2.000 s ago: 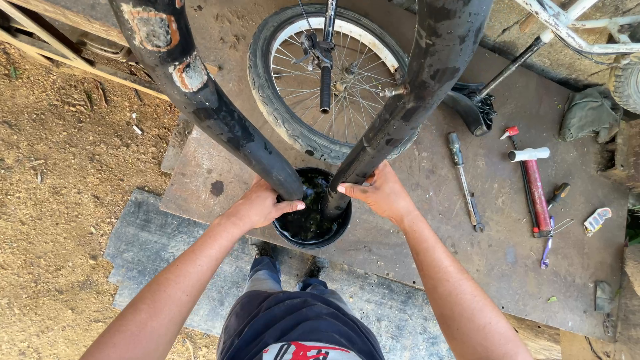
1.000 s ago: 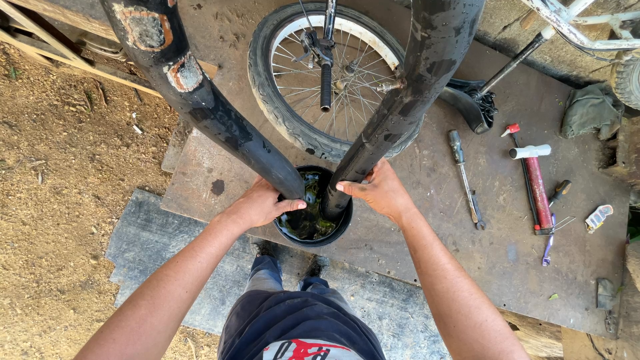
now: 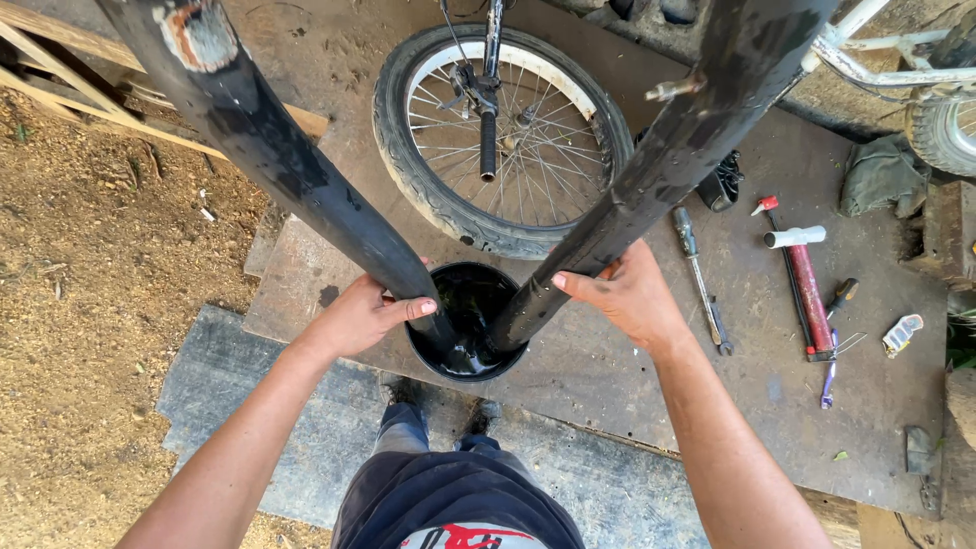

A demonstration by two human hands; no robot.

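A wet black rubber inner tube comes down from the top of the view on both sides, its lower part dipping into a round black container of water. Rough patches show on its upper left side, and a valve stem sticks out on the right side. My left hand grips the left side of the tube at the container's rim, thumb on top. My right hand holds the right side just above the rim. The submerged part is hidden by dark water.
Behind the container, a bicycle wheel lies on the wooden tabletop beside a handlebar grip. To the right are a screwdriver, a wrench, a red hand pump, a purple toothbrush and a dark cloth.
My right hand has moved a little up and away from the container, still on the tube. The right side of the tube leans more to the right.
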